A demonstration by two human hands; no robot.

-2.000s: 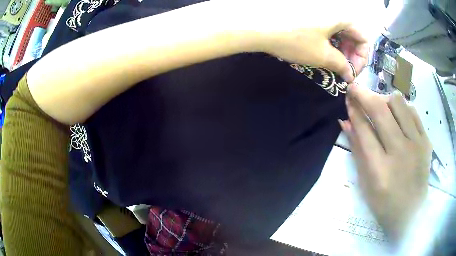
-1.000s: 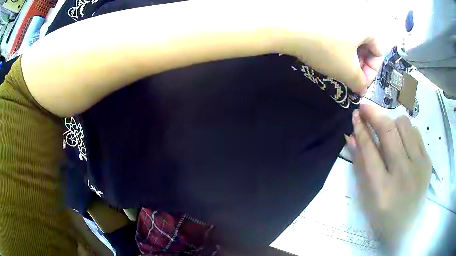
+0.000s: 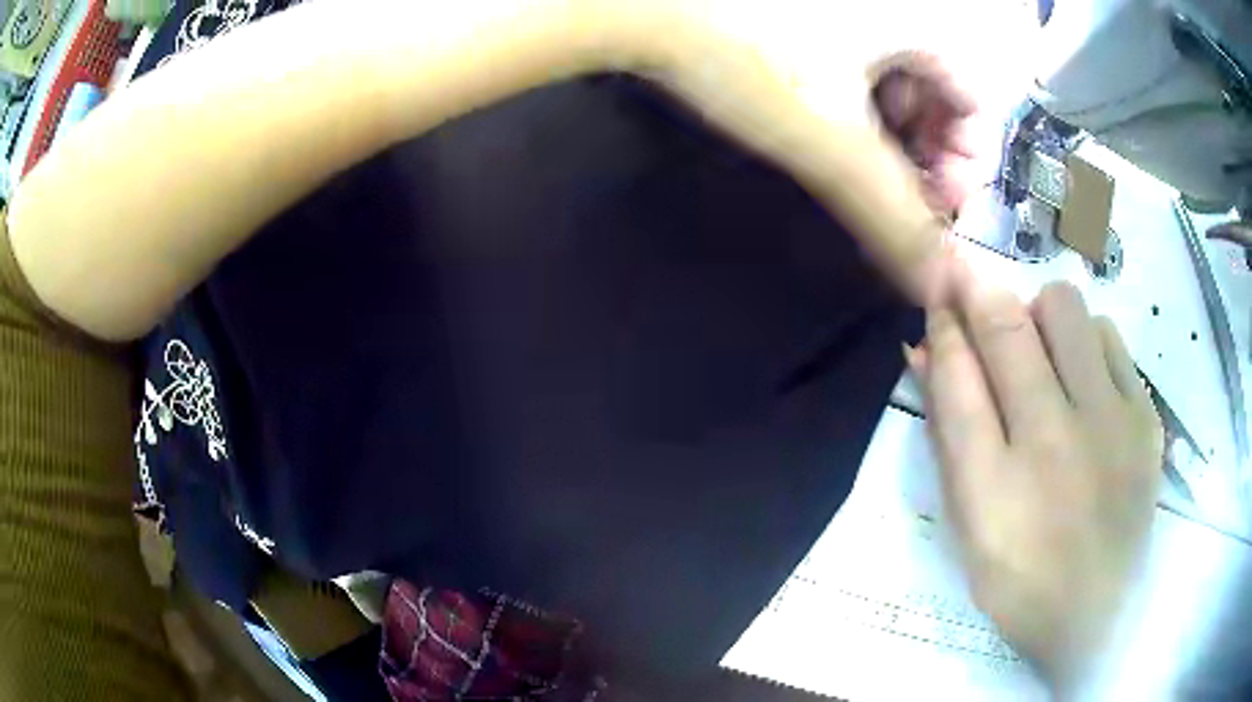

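Observation:
The dark garment fabric [image 3: 590,370] spreads over my lap and the left of the bed, with white embroidery [image 3: 186,398] at its left side. My left hand [image 3: 913,165] reaches across the top and pinches the fabric's right edge; it is partly blurred. My right hand [image 3: 1044,439] lies just below it, fingertips at the same edge, near my left fingertips. The presser foot area [image 3: 1037,178] is right of my left hand, with the tan-brown edge guide [image 3: 1086,206] beside it. The fabric edge itself is mostly hidden by my fingers.
The grey-white machine head [image 3: 1140,82] is at top right. The white machine bed [image 3: 851,603] shows below, with printed lines. Dark pointed blades [image 3: 1174,436] lie right of my right hand. Red plaid cloth [image 3: 453,638] is at bottom, a red-orange basket [image 3: 85,66] at top left.
My left hand moved right, then back left; its wrist now bends down more and covers the embroidery near the edge. My right hand has shifted slightly left since a second ago.

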